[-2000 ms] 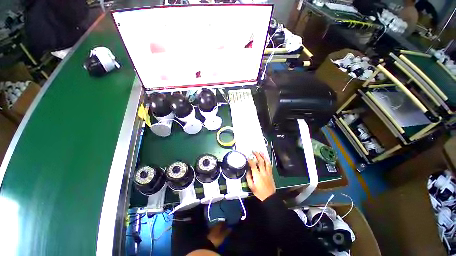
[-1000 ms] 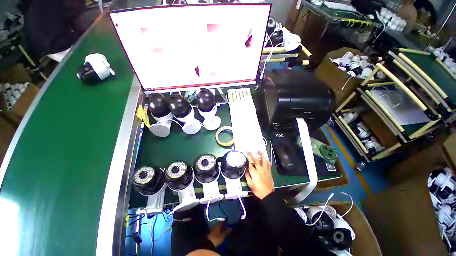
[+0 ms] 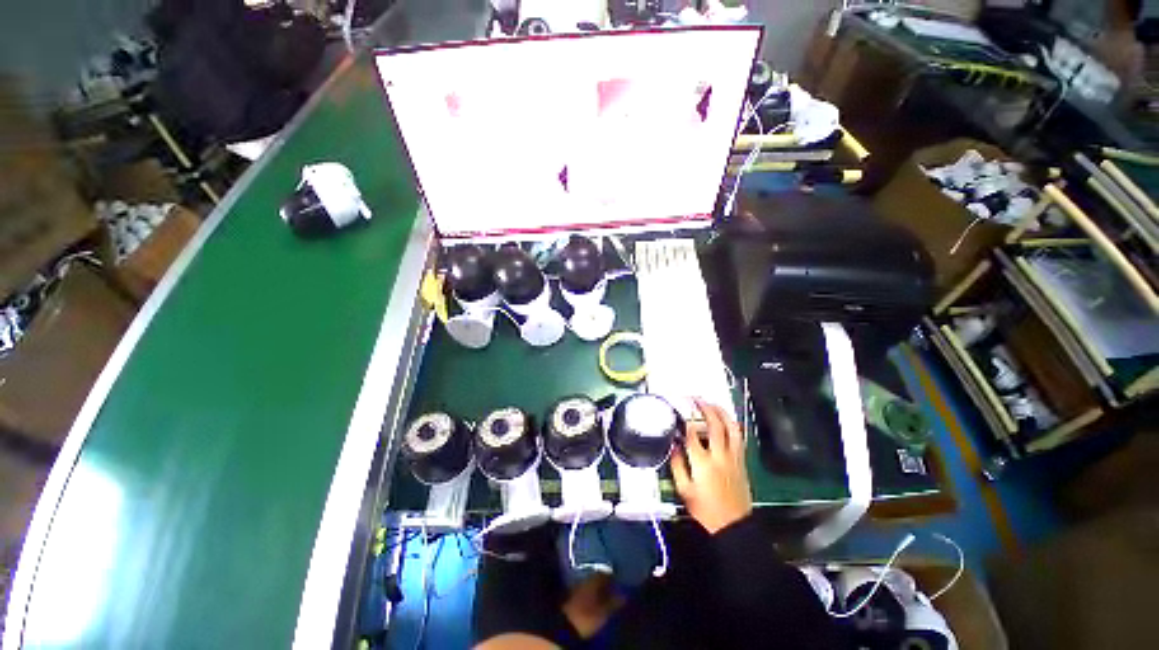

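Four security cameras stand in a row at the bench front; the rightmost camera shows a white round face, the leftmost camera a ringed lens. My right hand rests on the near end of the white keyboard, beside the rightmost camera, fingers slightly apart and holding nothing. My left hand is low in front of my body, dark and partly hidden, so its grip is unclear. The monitor shows a pinkish-white split picture. Thin white camera leads hang over the bench edge.
Three more cameras stand below the monitor. A yellow tape roll lies left of the keyboard. A black label printer with a hanging label strip is at right. One camera sits on the green conveyor. A carton of cameras is at lower right.
My view has turned, so the whole bench sits further right. The camera on the conveyor has come slightly nearer. The monitor picture has changed. My right hand stays at the keyboard's near end.
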